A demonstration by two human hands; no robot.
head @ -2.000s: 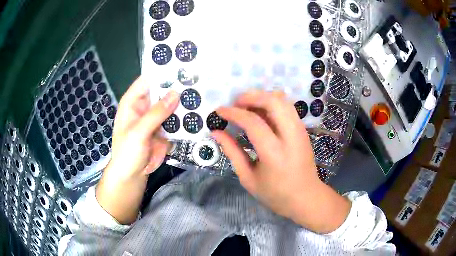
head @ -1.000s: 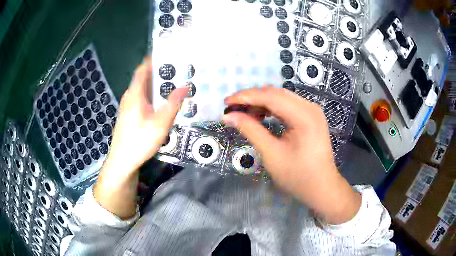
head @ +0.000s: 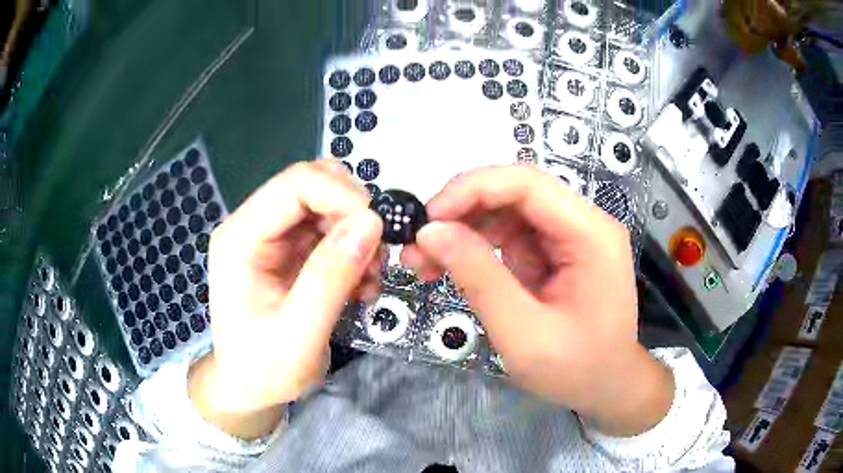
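Note:
A round black label [head: 399, 217] with white print is held up between both hands. My left hand [head: 298, 277] pinches its left edge with thumb and forefinger. My right hand [head: 531, 286] pinches its right edge. Behind the hands, the white label sheet [head: 444, 125] lies on the clear blister tray, with black labels along its borders and a bare middle. The lower part of the sheet is hidden by the hands. White round housings with dark centres sit in the blister tray [head: 592, 171], including one housing [head: 453, 337] below the hands.
A second label sheet [head: 157, 254] full of black dots lies at left. Another filled blister tray [head: 69, 369] is at the lower left edge. A grey-white machine [head: 689, 305] with black nests and a red-orange knob [head: 687, 247] stands at right. Brown cartons [head: 786, 333] are at far right.
My left hand has let go of the label sheet and moved right to grip the black label with my right hand. The sheet now lies on the tray, and more of its upper part shows.

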